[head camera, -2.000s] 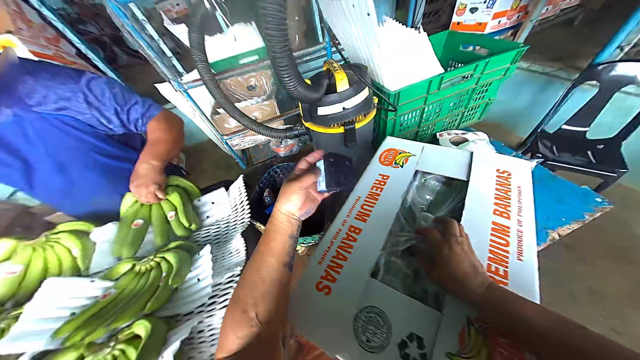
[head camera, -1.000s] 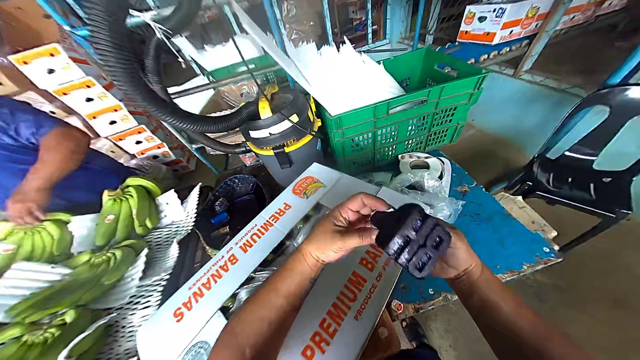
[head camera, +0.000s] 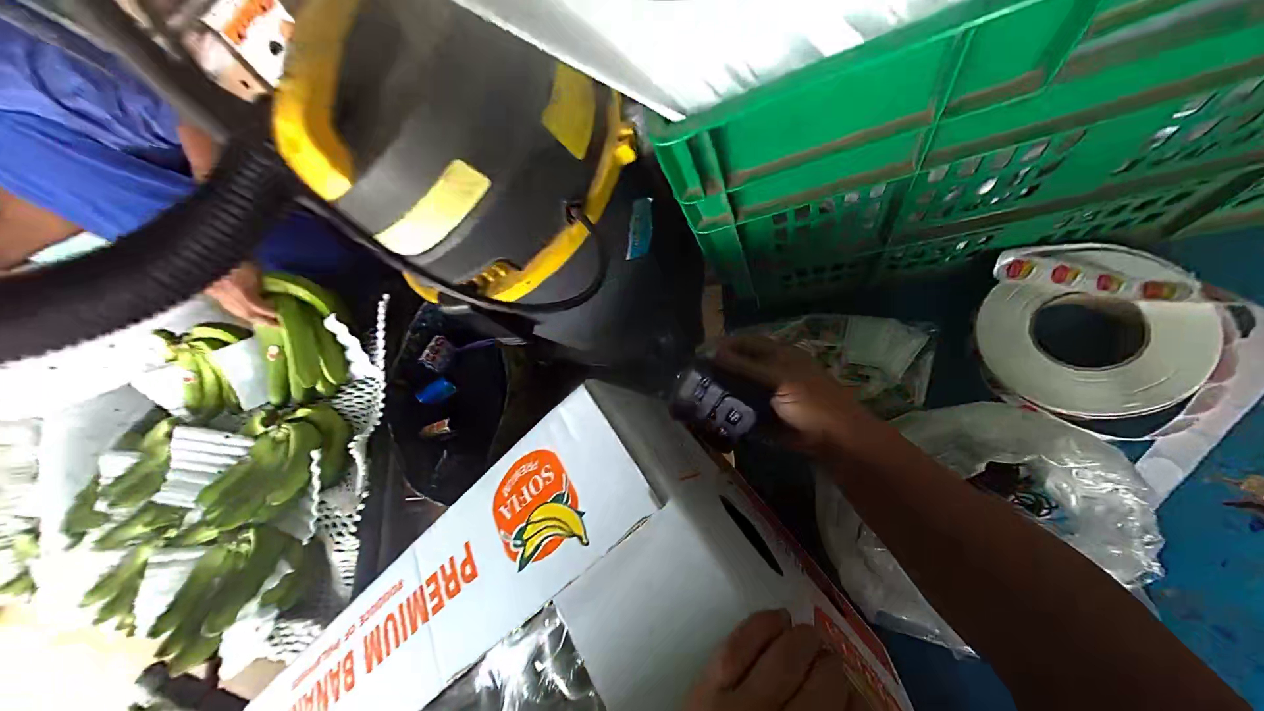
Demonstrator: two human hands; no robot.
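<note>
My right hand (head camera: pixel 795 390) grips a black hand stamp (head camera: pixel 716 403), with its face of raised blocks turned up beside the far end of a cardboard banana box (head camera: pixel 632 583). At the bottom, the curled fingers of my left hand (head camera: pixel 780 667) rest on the same box's end; the rest of that hand is out of view. The white box lies at a slant, with clear plastic film (head camera: pixel 538 671) showing in its opening. An oval hand hole (head camera: pixel 750 533) is in its end panel. Whether the stamp touches the box I cannot tell.
A black and yellow vacuum cleaner (head camera: pixel 504 188) stands beyond the box, near a green crate (head camera: pixel 849 158). Right: a sticker roll (head camera: pixel 1175 346) and clear plastic bags (head camera: pixel 1086 494) on a blue table. Left: green bananas (head camera: pixel 257 464) and another person's hand (head camera: pixel 242 294).
The stamp was in both hands one second ago; now only my right hand holds it, and my left hand is on the box. The view has moved closer to the vacuum cleaner and crate.
</note>
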